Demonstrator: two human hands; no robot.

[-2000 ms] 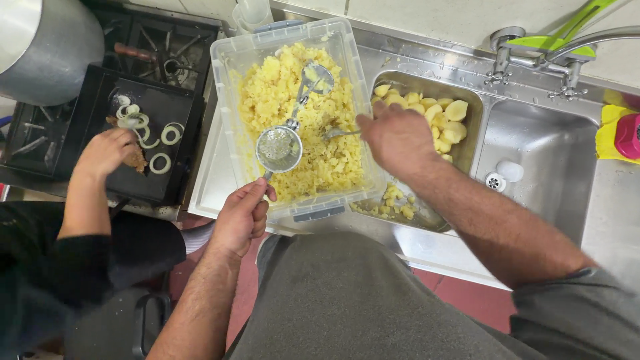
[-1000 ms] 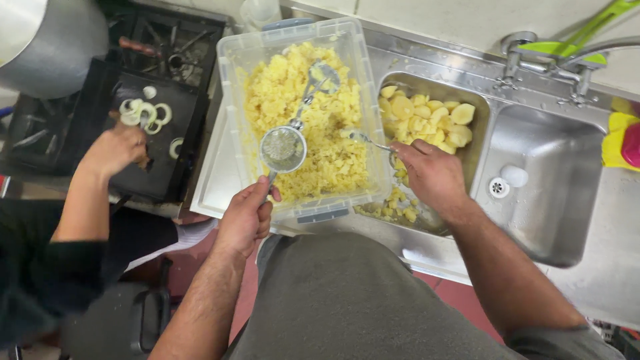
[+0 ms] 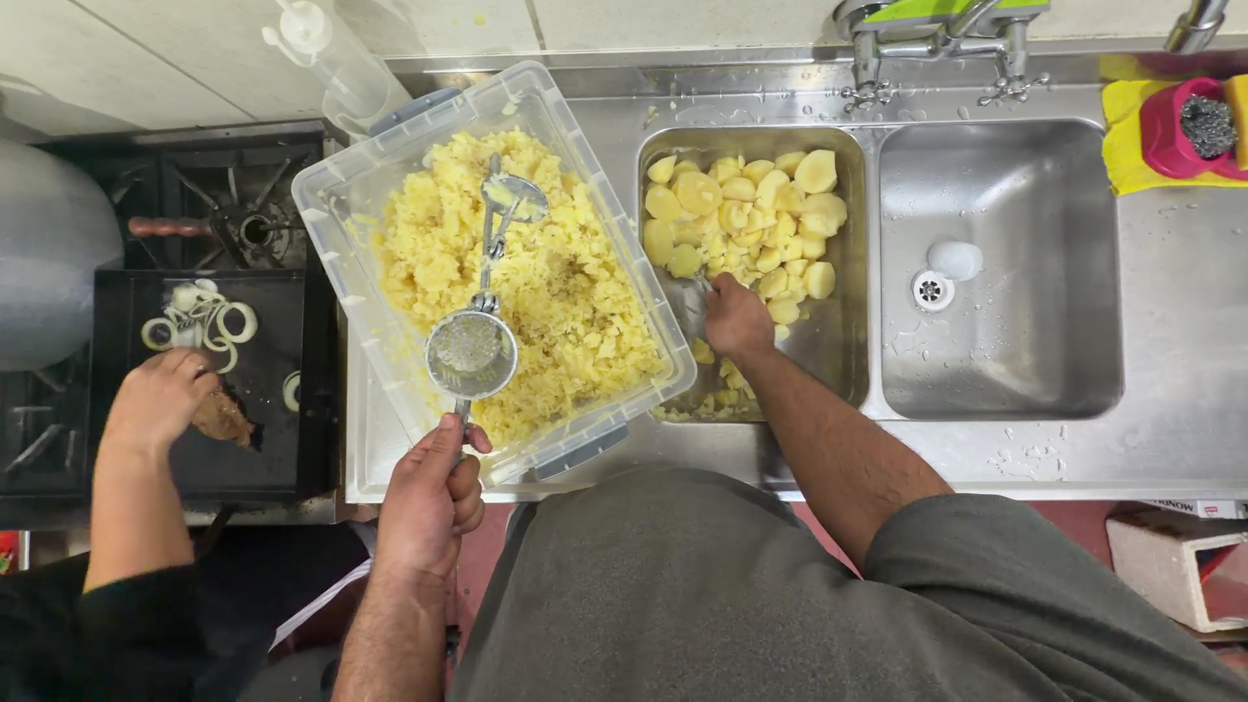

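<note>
My left hand (image 3: 429, 497) grips the handle of a metal potato ricer (image 3: 472, 353), which lies opened out over a clear plastic tub (image 3: 624, 239). Mashed potato (image 3: 526, 263) fills much of that tub. In the left sink basin, my right hand (image 3: 738, 317) holds a metal utensil (image 3: 686, 300), probably a spoon, beside peeled potato pieces (image 3: 765, 210); its exact shape is partly hidden. Smaller potato bits lie near the basin's front edge.
At left, a co-worker's hand (image 3: 161, 395) is over a black griddle (image 3: 263, 439) with onion rings (image 3: 205, 317) and a browned piece of food (image 3: 226, 419). A large metal pot (image 3: 49, 253), squeeze bottle (image 3: 341, 58), right basin (image 3: 1004, 361) and faucet (image 3: 941, 44) surround the work area.
My right hand has moved with the utensil from over the tub to the potato pieces in the left basin. My left hand still holds the ricer over the tub.
</note>
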